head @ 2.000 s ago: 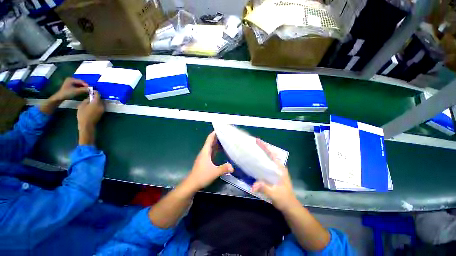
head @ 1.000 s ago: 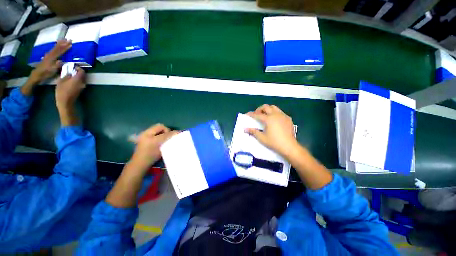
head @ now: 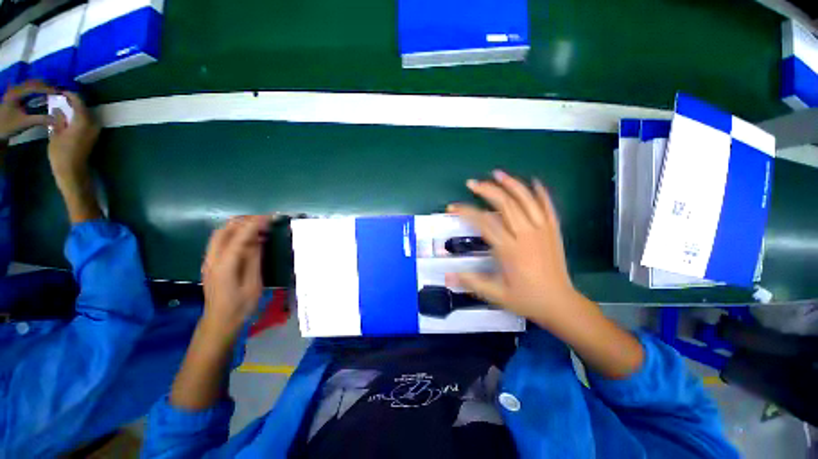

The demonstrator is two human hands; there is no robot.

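A blue-and-white cover [head: 386,276] lies flat at the bench's near edge in front of me. A white tray [head: 511,324] shows at its right side, holding a dark oval part [head: 466,244] and a black device [head: 436,301] with a band partly hidden by my hand. My right hand [head: 520,253] is over the tray with fingers spread, slightly blurred. My left hand [head: 235,269] is just left of the cover with fingers curled. A small dark spot shows by its fingertips; whether it holds it cannot be told.
A stack of blue-and-white pieces [head: 709,193] leans at the right. Packed boxes [head: 466,31] stand on the far lane beyond a pale rail [head: 359,108]. At the left, a neighbouring worker's hands hold a small white part [head: 60,109]. A white scrap [head: 762,294] lies at the right edge.
The cover and tray have gone from tilted to lying straight side by side. My left hand has moved off the cover's edge. My right hand has shifted right with fingers spread. The view has tilted down.
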